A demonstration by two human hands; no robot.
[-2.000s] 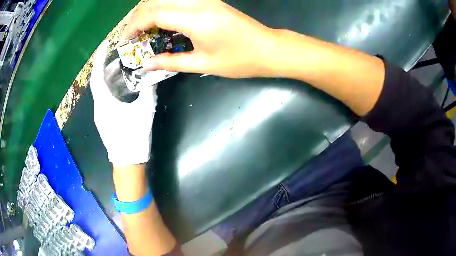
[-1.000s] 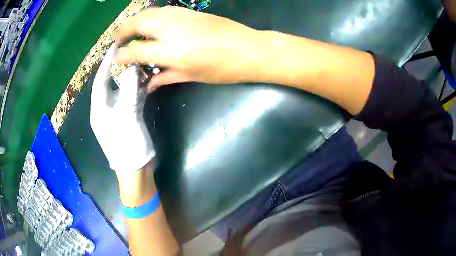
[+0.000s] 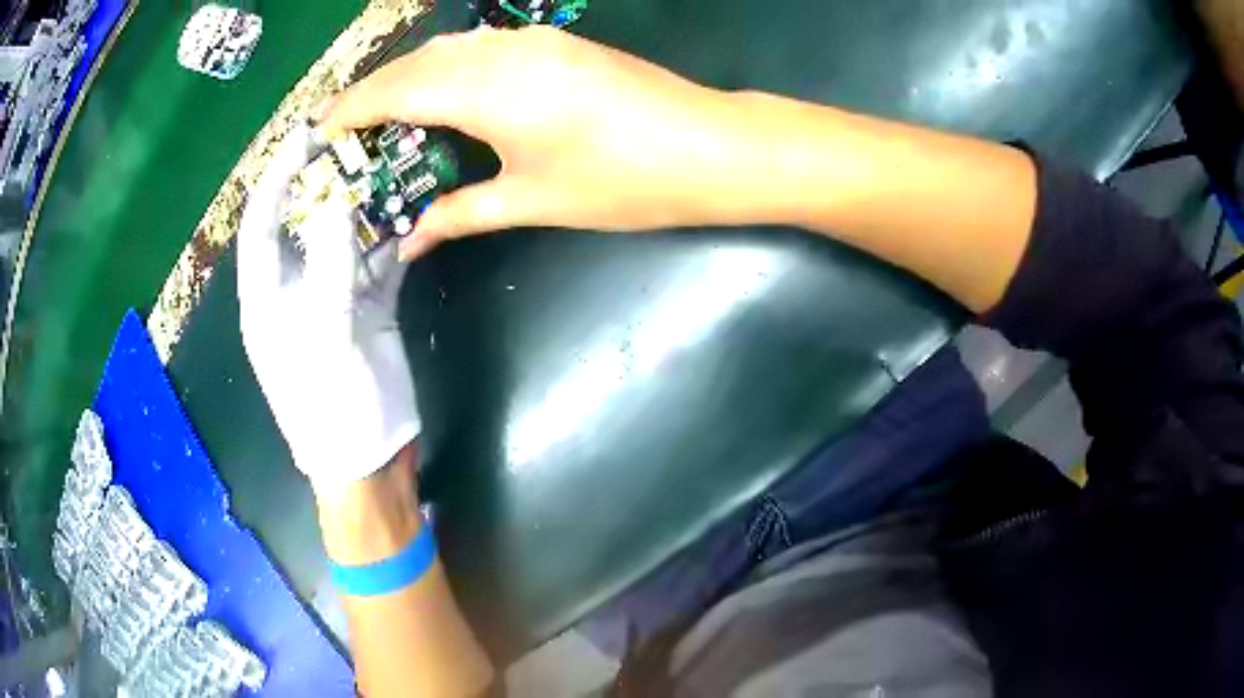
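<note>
A green circuit board (image 3: 396,175) with white and yellowish blocks is held between my two hands at the upper left, above the bench edge. My left hand (image 3: 328,314), in a white glove with a blue band at the wrist, grips its left side. My right hand (image 3: 546,130) is bare; its thumb and fingertips are at the board's top and lower right edges. The gloved fingers and palm hide part of the board, and I cannot tell whether a housing is under it.
A whitish piece (image 3: 220,41) lies on the curved green conveyor (image 3: 123,177). Another green part with wires (image 3: 532,11) is at the top edge of the shiny dark green bench mat (image 3: 682,355). Clear plastic parts (image 3: 130,566) lie in rows on a blue sheet (image 3: 171,436).
My right fingers have opened wider, showing the board's face. The black part and white shell seen at first no longer show. A whitish piece has appeared on the conveyor.
</note>
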